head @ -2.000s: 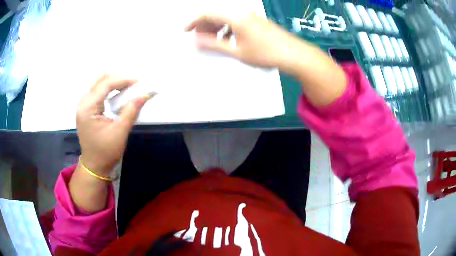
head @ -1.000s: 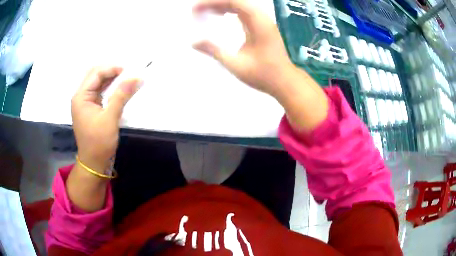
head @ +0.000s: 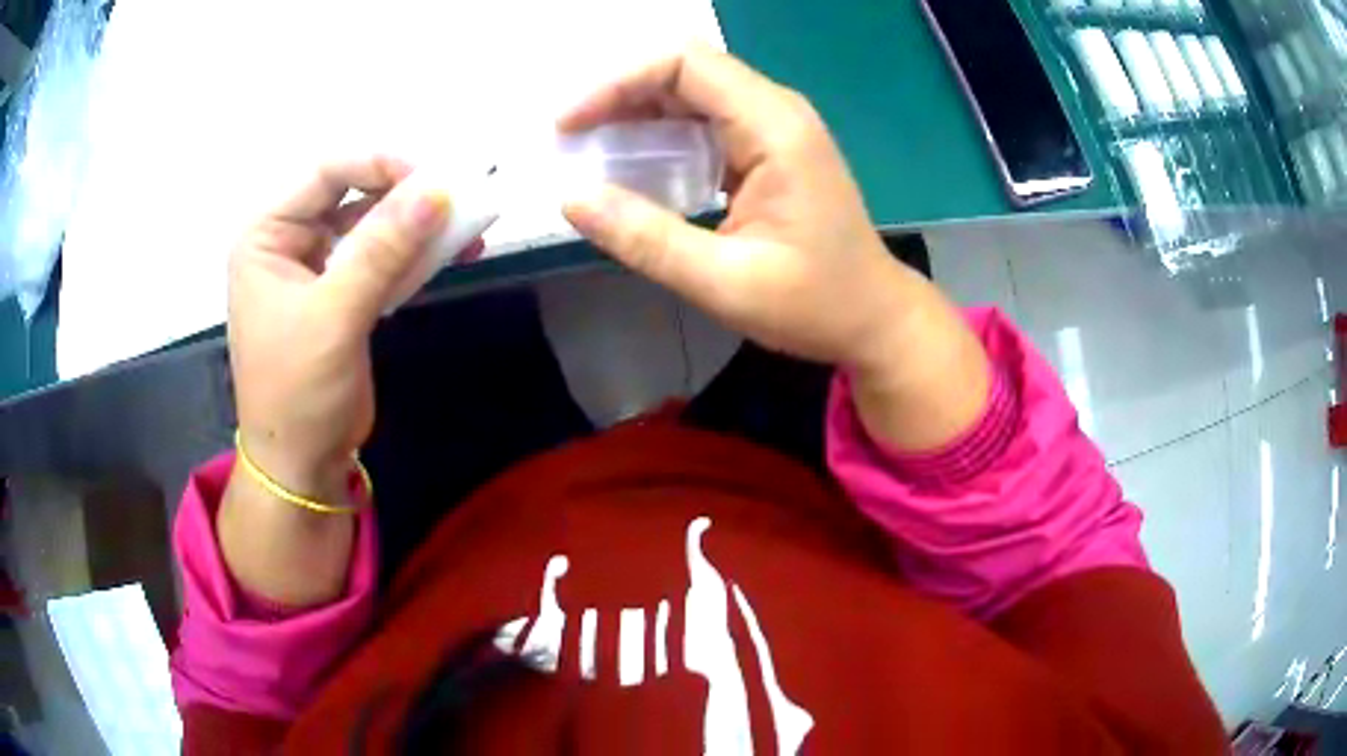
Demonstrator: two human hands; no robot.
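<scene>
My left hand (head: 328,288) holds a white housing (head: 443,244) between thumb and fingers, slanting up to the right. A small dark tip shows near its upper right end. My right hand (head: 739,200) grips a clear boxy cap or sleeve (head: 657,160) between thumb and fingers; its left end looks whitish. The two parts are close together above the front edge of the white sheet (head: 296,89). Whether they touch cannot be told, because white blends into white there.
A dark phone (head: 1008,96) lies on the green bench top (head: 835,89) at the right. A blister tray of white oblong pieces (head: 1160,74) is at the far right. A crumpled clear bag (head: 56,148) lies at the far left. A paper sheet (head: 115,665) is low at the left.
My right hand has come down and now holds the clear cap near my left hand, where it was empty before. The view has shifted, so the phone appears larger and higher.
</scene>
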